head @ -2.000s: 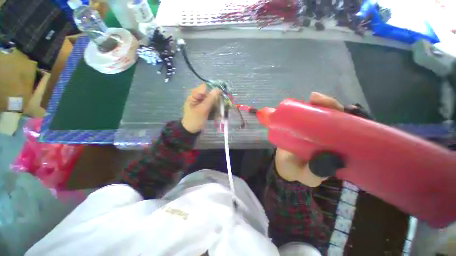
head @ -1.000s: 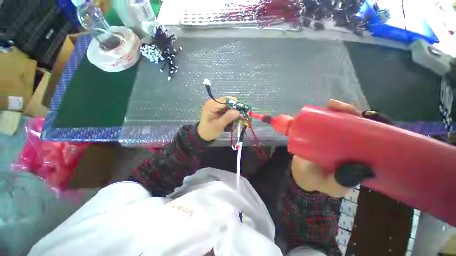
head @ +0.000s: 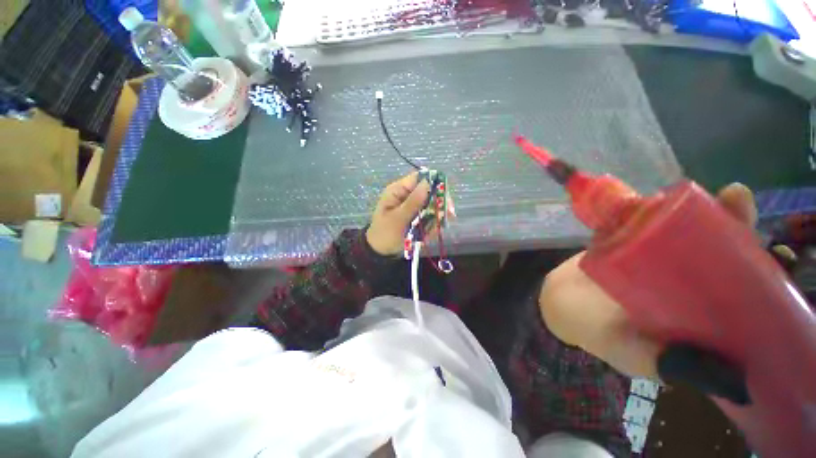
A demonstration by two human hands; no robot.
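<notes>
My left hand (head: 395, 215) pinches a small green circuit board (head: 436, 190) above the front edge of the bench. A black connector lead (head: 386, 130) with a white plug sticks up from the board. A white cable (head: 415, 284) hangs from it toward my lap, with thin red and black wires beside it. My right hand (head: 595, 313) is wrapped around a large red glue bottle (head: 702, 277), partly hidden behind it. The bottle's thin red nozzle points up and left, apart from the board. The bottle's lower end is cut off by the frame edge.
A bubble wrap mat (head: 331, 192) covers the middle of the green bench. A tape roll (head: 204, 107), a clear bottle (head: 159, 45) and a bunch of black-and-white leads (head: 291, 94) are at the back left. A slotted carton (head: 684, 420) is at the lower right.
The glue bottle has moved right, away from the board, and its nozzle has tilted upward. The board has turned more upright in my left hand, and its black lead stands higher.
</notes>
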